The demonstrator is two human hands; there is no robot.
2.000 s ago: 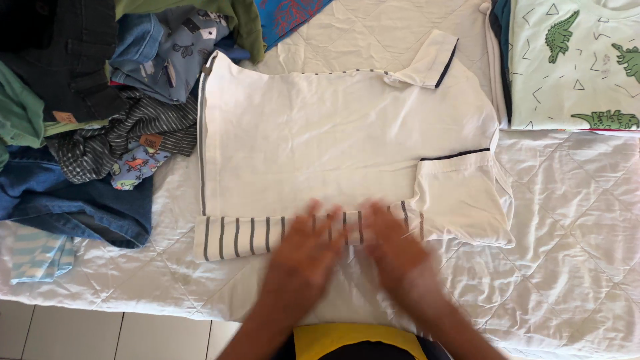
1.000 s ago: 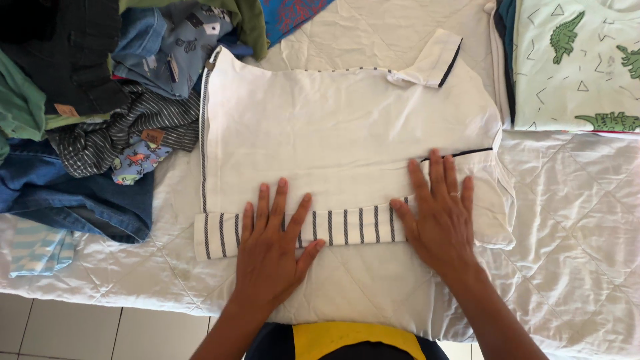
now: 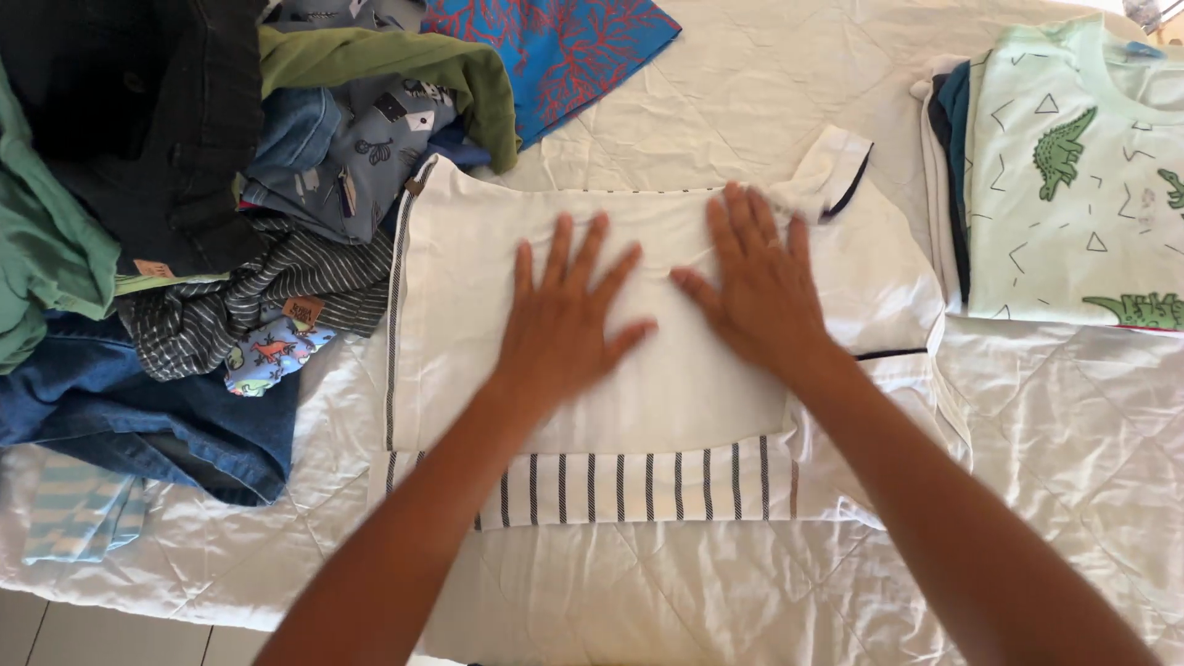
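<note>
A white short-sleeved shirt (image 3: 684, 388) lies on its side on a quilted bedspread, its hem to the left and its sleeves, edged in dark trim, to the right. Along the near edge its side is folded over, showing a black-striped strip (image 3: 634, 486). My left hand (image 3: 573, 319) rests palm down on the middle of the white cloth, fingers spread. To its right, my right hand (image 3: 763, 277) lies flat near the far edge and the upper sleeve (image 3: 828, 171), fingertips pointing away from me. Neither hand grips the cloth.
A heap of children's clothes, with dark trousers (image 3: 199, 120), blue jeans (image 3: 157, 416) and striped cloth (image 3: 259, 296), lies at left. Blue cloth with red coral print (image 3: 564, 55) is behind. A folded stack topped by a dinosaur-print shirt (image 3: 1036, 231) sits at right. The quilted bedspread (image 3: 601, 592) ends above floor tiles.
Both hands have moved away from the striped fold near me, up onto the white middle and far part of the shirt. The shirt stays in nearly the same place.
</note>
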